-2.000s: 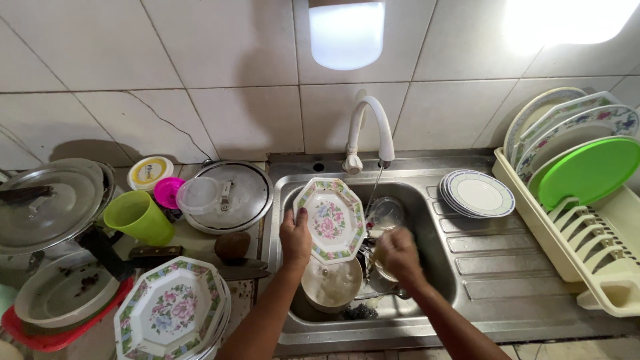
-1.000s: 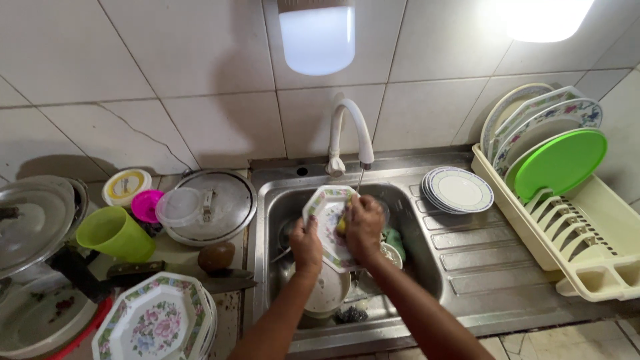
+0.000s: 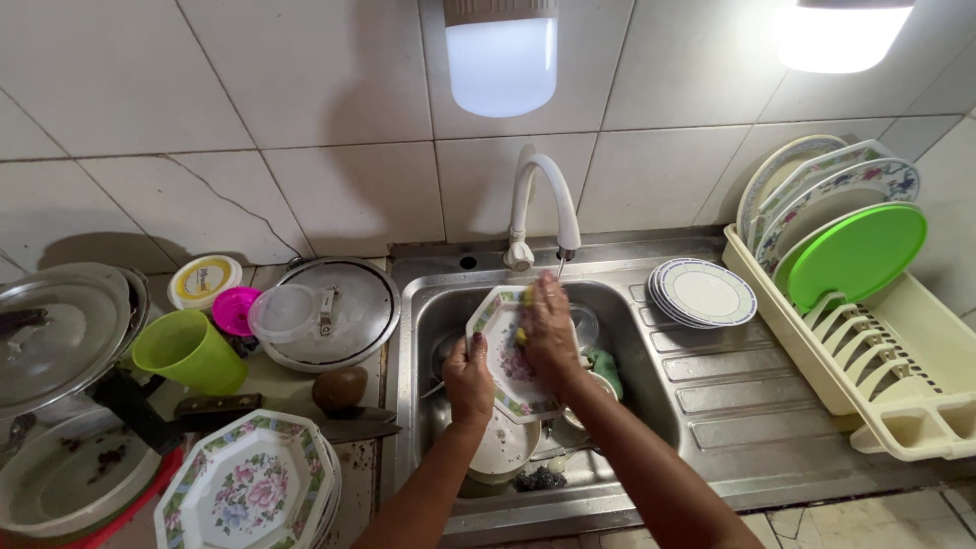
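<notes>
Over the steel sink (image 3: 663, 427), my left hand (image 3: 469, 381) grips the left rim of an octagonal floral plate (image 3: 507, 354), which is tilted. My right hand (image 3: 550, 328) presses a yellow sponge (image 3: 523, 334), mostly covered by the fingers, on the plate's face. A thin stream of water falls from the white faucet (image 3: 568, 206) just behind that hand. Below the plate, the basin holds a white bowl (image 3: 503, 450), a green cloth (image 3: 605, 370), a clear lid or dish (image 3: 585, 326) and a dark scouring pad (image 3: 541, 479).
Left counter: stacked floral plates (image 3: 252, 488), a knife (image 3: 358, 427), a green cup (image 3: 191, 354), a pot lid (image 3: 358, 305) and a dirty dish (image 3: 76, 473). On the drainboard (image 3: 732, 381) are small stacked plates (image 3: 705, 293). A cream dish rack (image 3: 808, 351) with plates and a green lid (image 3: 858, 255) stands right.
My right hand, over the basin beside the plate two seconds ago, is now on the plate's face. The plate's tilt has changed in my left hand.
</notes>
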